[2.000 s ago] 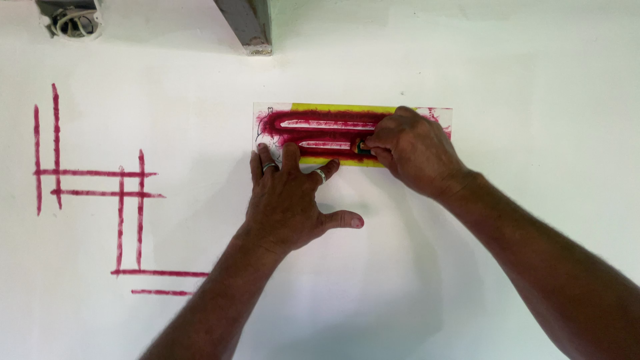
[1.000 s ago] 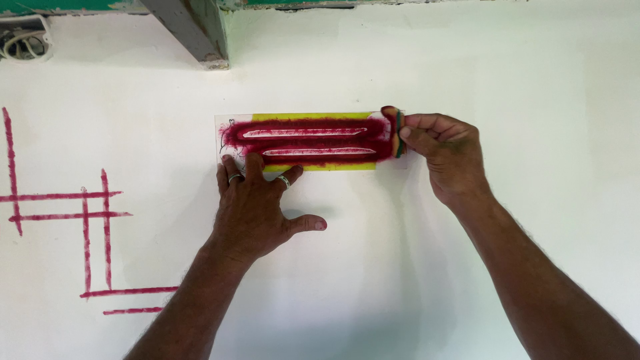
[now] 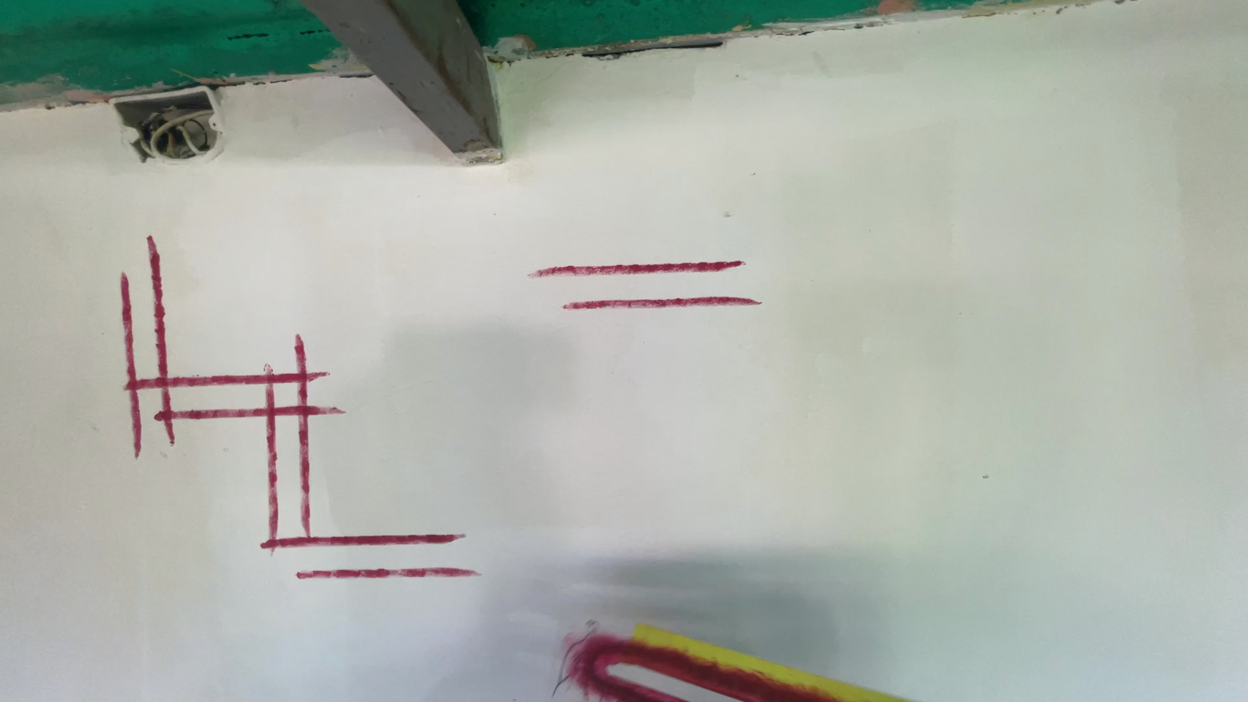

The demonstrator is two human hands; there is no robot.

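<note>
Part of a paint-stained stencil (image 3: 682, 663) with a yellow edge shows at the bottom of the view, tilted and away from the painted lines. Whatever holds it is out of frame; neither my left hand nor my right hand is visible. Two short, nearly level crimson lines (image 3: 639, 267) lie one above the other on the white wall (image 3: 877, 390), right of centre-top. To the left, crimson lines cross in a stepped pattern (image 3: 271, 458), with two level strokes (image 3: 380, 573) at its lower end.
A grey metal beam (image 3: 429, 78) meets the wall at the top. An open electrical box (image 3: 174, 127) with loose wires sits at the upper left. Green surface (image 3: 195, 39) with a rough edge runs along the top.
The stencil has come off the wall and moved down, uncovering two crimson lines. Both hands, earlier at the stencil, have left the view. The view has shifted.
</note>
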